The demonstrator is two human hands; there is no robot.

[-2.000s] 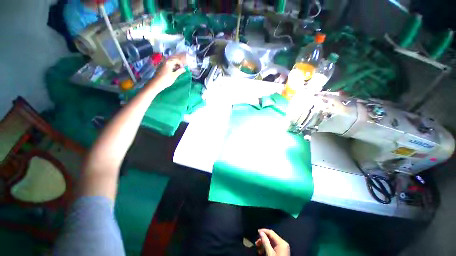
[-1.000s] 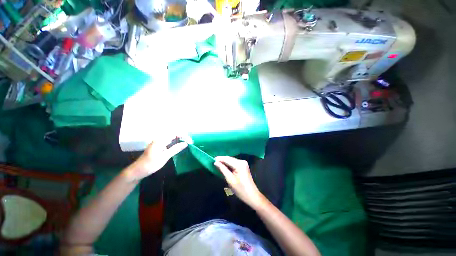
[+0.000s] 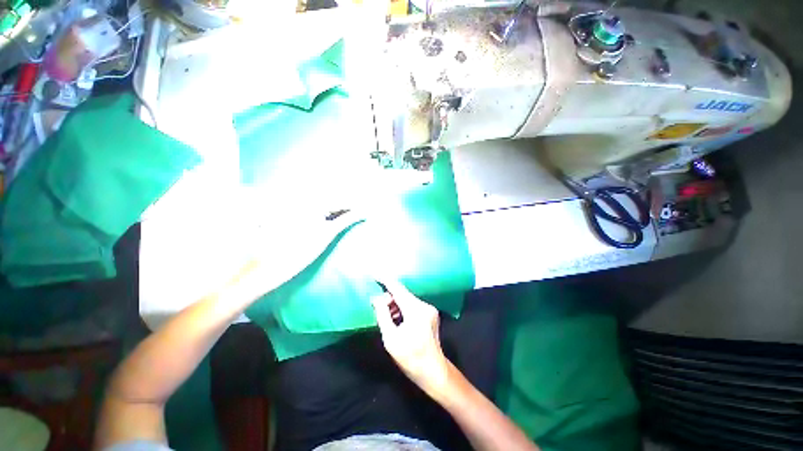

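A green fabric panel (image 3: 445,255) lies on the white table, its back part under the needle area of the sewing machine (image 3: 467,79). A smaller green piece (image 3: 330,299) lies over its front part and hangs slightly past the table edge. My left hand (image 3: 326,225) is on the cloth near the piece's upper edge, washed out by the lamp glare; its fingers are hard to make out. My right hand (image 3: 409,330) is at the piece's front right edge, fingers bent and pinching it. The presser foot (image 3: 414,160) is partly lost in glare.
A stack of green pieces (image 3: 106,176) lies at the left. Black-handled scissors (image 3: 619,216) lie under the machine arm. Small tools (image 3: 696,203) sit at the table's right end. Green cloth (image 3: 572,379) hangs low on the right. Clutter (image 3: 75,53) is at the far left.
The view has moved closer to the machine. My hands have brought the small piece from the table's front edge onto the panel. My left hand has moved forward towards the needle.
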